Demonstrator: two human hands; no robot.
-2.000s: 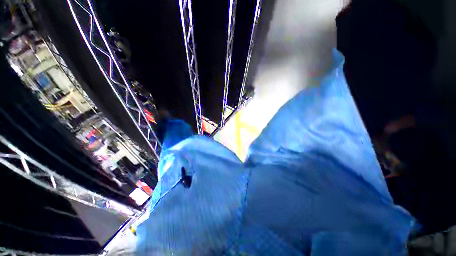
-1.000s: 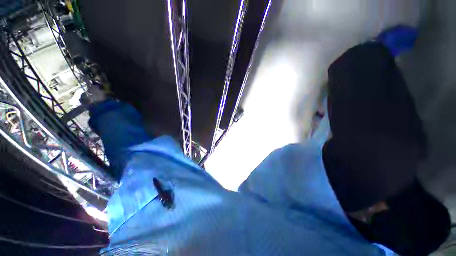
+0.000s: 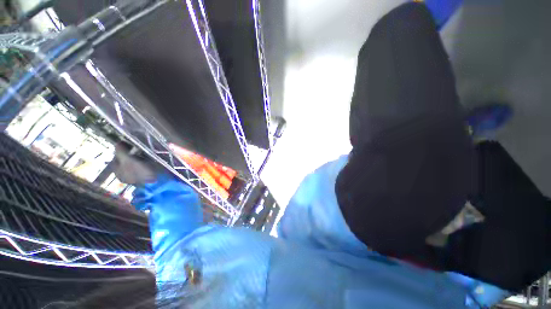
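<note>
My blue smock fills the bottom of the view. My left sleeve reaches toward the upper left, and my left hand (image 3: pixel 130 166) is small and blurred beside the rails of a metal wire rack (image 3: pixel 142 136). Its fingers are not distinct, and I cannot tell whether it holds anything. My right hand cannot be made out. A small pale patch (image 3: pixel 456 226) shows between dark cloth shapes at the right, and I cannot tell what it is.
Dark trouser legs (image 3: pixel 405 133) and blue shoe covers (image 3: pixel 489 117) are at the right, over grey floor. An orange-red object (image 3: pixel 208 172) shows behind the rack rails. Black wire shelving (image 3: pixel 66 205) stands at the left. A bright floor patch (image 3: pixel 314 108) is glaring.
The view has shifted and turned. The dark legs now lie nearer the middle, the rack rails are closer at the left, and the orange-red object has become plainly visible.
</note>
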